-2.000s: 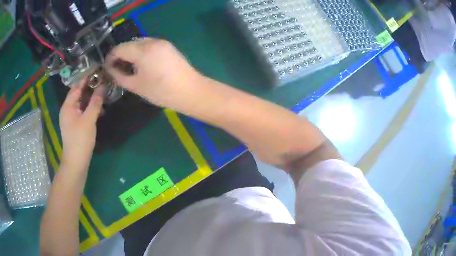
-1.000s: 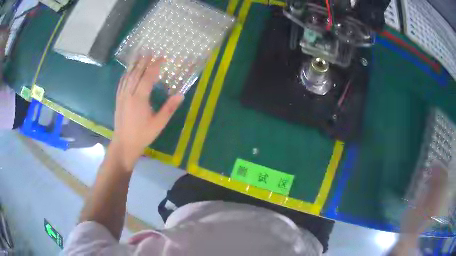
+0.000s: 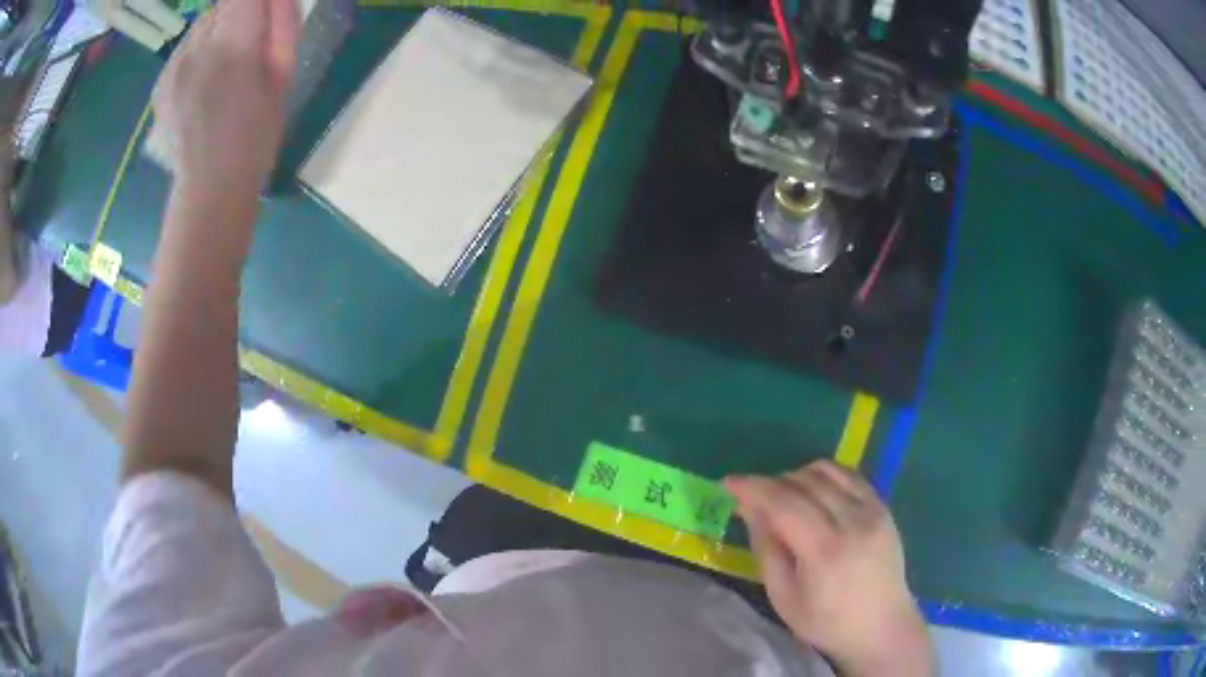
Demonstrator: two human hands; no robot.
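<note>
My left hand (image 3: 228, 99) is at the upper left, over a greyish block or tray stack (image 3: 315, 60) that it partly hides; its grip is unclear. A flat clear-edged tray (image 3: 443, 146) with a plain whitish face lies beside the yellow tape. My right hand (image 3: 833, 556) is low at the front edge, fingers curled, fingertips at the green label (image 3: 655, 491); whether it holds a small part cannot be told. The test fixture (image 3: 833, 106) stands at the back centre, with its silvery nest (image 3: 798, 228) below the clear plates, away from both hands.
A thin reddish stick (image 3: 880, 258) lies right of the nest on the black base (image 3: 675, 251). A pocketed blister tray stack (image 3: 1144, 463) is at the right. More white trays (image 3: 1124, 79) are at the back right. A tiny pale piece (image 3: 638, 423) lies above the label.
My left hand has moved from the pocketed left tray up to the far-left block. A plain whitish face now shows at that tray's place. My right hand has moved left from the right tray to the label.
</note>
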